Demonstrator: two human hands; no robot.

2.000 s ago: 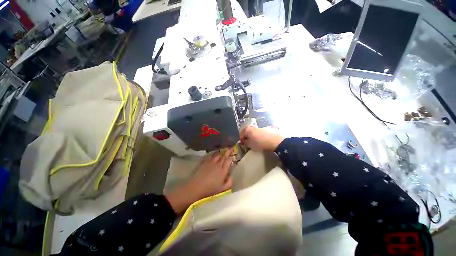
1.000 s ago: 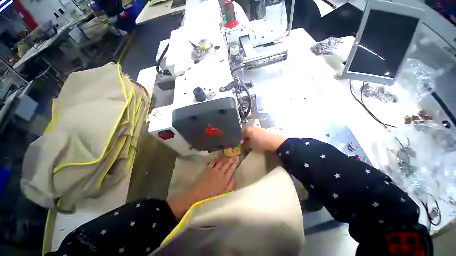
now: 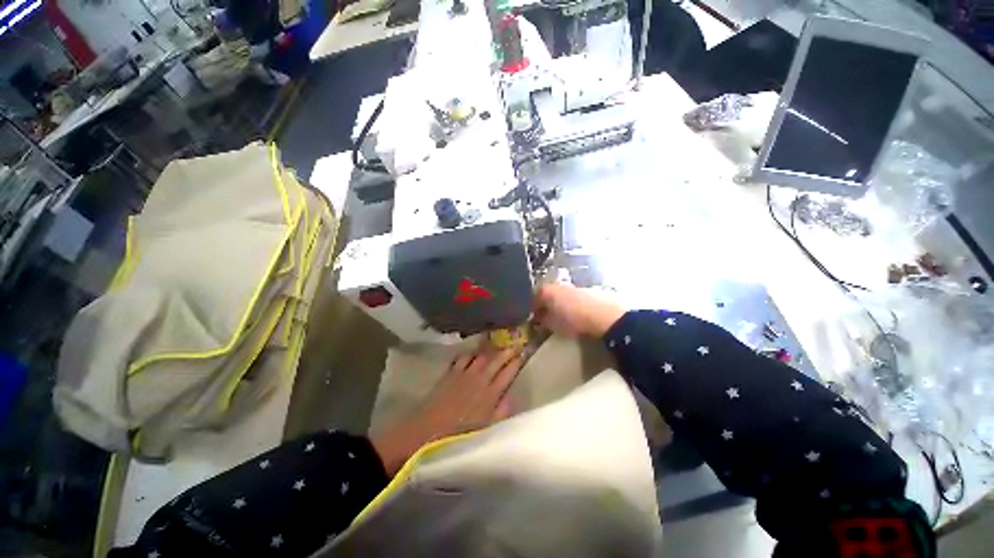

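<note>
A beige cloth workpiece [image 3: 545, 463] with a yellow-bound edge lies under and in front of the sewing machine head [image 3: 461, 279], which has a dark grey front plate with a red logo. A small yellow presser clamp [image 3: 505, 337] shows under the head. My left hand [image 3: 456, 395] lies flat on the cloth, fingers a little apart, fingertips just in front of the clamp. My right hand [image 3: 576, 312] is at the right side of the head with bent fingers pinching the cloth. Its fingertips are partly hidden.
A pile of beige workpieces [image 3: 207, 273] with yellow edges lies at the left. A dark screen [image 3: 839, 100] stands at the back right. Clear plastic bags [image 3: 910, 349] lie at the right. Red and green thread cones [image 3: 511, 46] stand behind the head. A person stands far back left.
The view has shifted slightly, so the scene sits a little lower and further right. Both hands stay at nearly the same place beside the clamp.
</note>
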